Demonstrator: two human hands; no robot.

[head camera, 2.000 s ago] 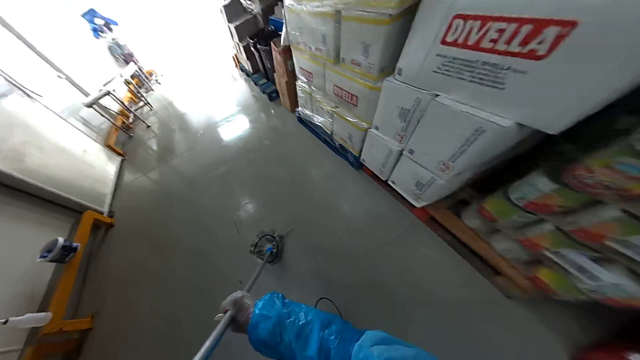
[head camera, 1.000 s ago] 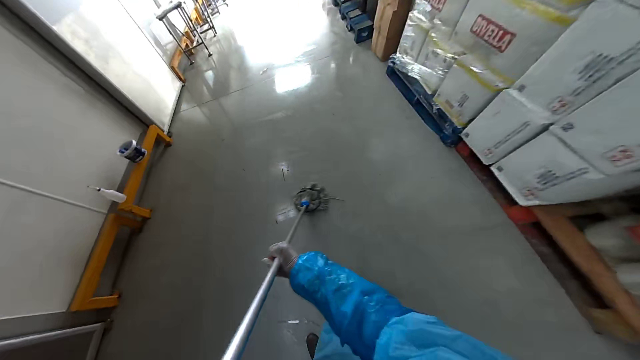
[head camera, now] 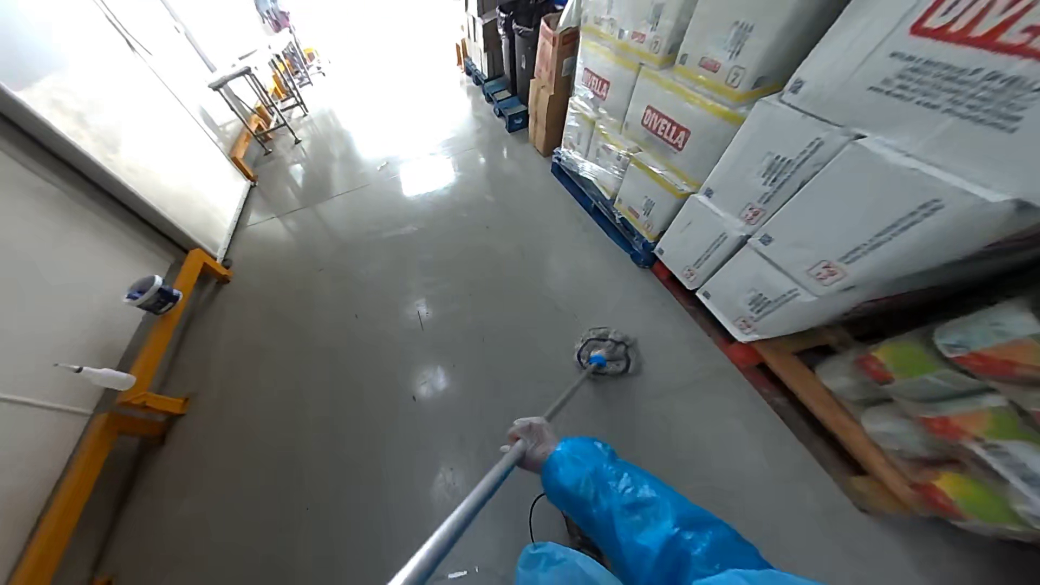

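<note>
My right hand (head camera: 532,444), in a clear thin glove below a blue plastic sleeve, is closed around the metal handle of a mop (head camera: 479,493). The handle runs from the bottom edge up to a blue joint on the round grey mop head (head camera: 608,353), which lies flat on the shiny grey floor (head camera: 366,406), left of the pallets. My left hand is not in view.
White cartons (head camera: 837,219) stand on a red and wooden pallet (head camera: 821,398) at right, beyond them wrapped boxes on a blue pallet (head camera: 605,215). A yellow rail (head camera: 158,341) along the left wall carries a tub (head camera: 153,295) and a white bottle (head camera: 101,376). Stools (head camera: 252,101) stand farther off.
The mop head has moved right across the floor, nearer the pallets, with my right hand still holding the handle. The view has shifted between frames.
</note>
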